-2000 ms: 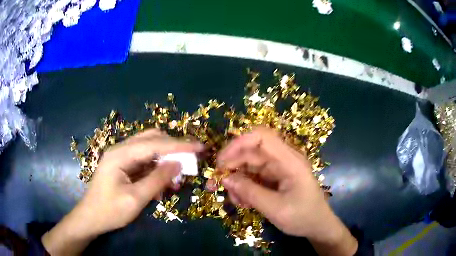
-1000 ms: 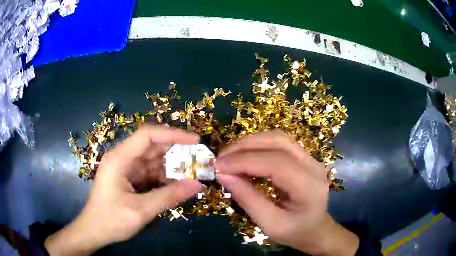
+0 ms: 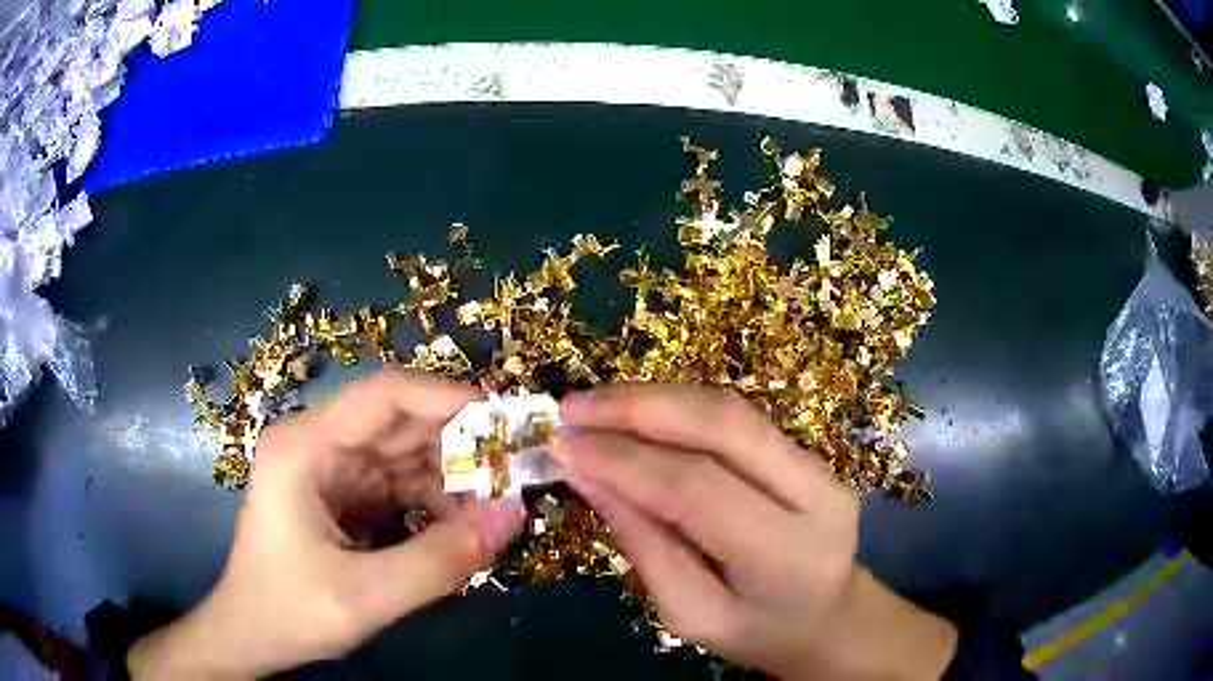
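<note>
A white plastic housing (image 3: 503, 446) with gold contacts in its slots is held over the middle of the bench, slotted face up. My left hand (image 3: 353, 512) grips it from the left, with the thumb at its lower edge and the fingers behind. My right hand (image 3: 725, 512) touches its right edge with thumb and fingertips; whether a separate contact is between those fingertips cannot be seen. A loose heap of brass contacts (image 3: 758, 313) spreads behind and partly under both hands.
White housings (image 3: 47, 120) are piled at the far left, beside a blue sheet (image 3: 226, 93) and clear plastic (image 3: 40, 346). A green belt (image 3: 559, 24) with a white edge strip (image 3: 585, 77) runs along the top, carrying a few white parts. A small clear bag (image 3: 1160, 379) lies at the far right.
The housing has turned from mostly edge-on to slotted face up, with gold now showing in it. My right hand has come in from the heap to the housing's right edge.
</note>
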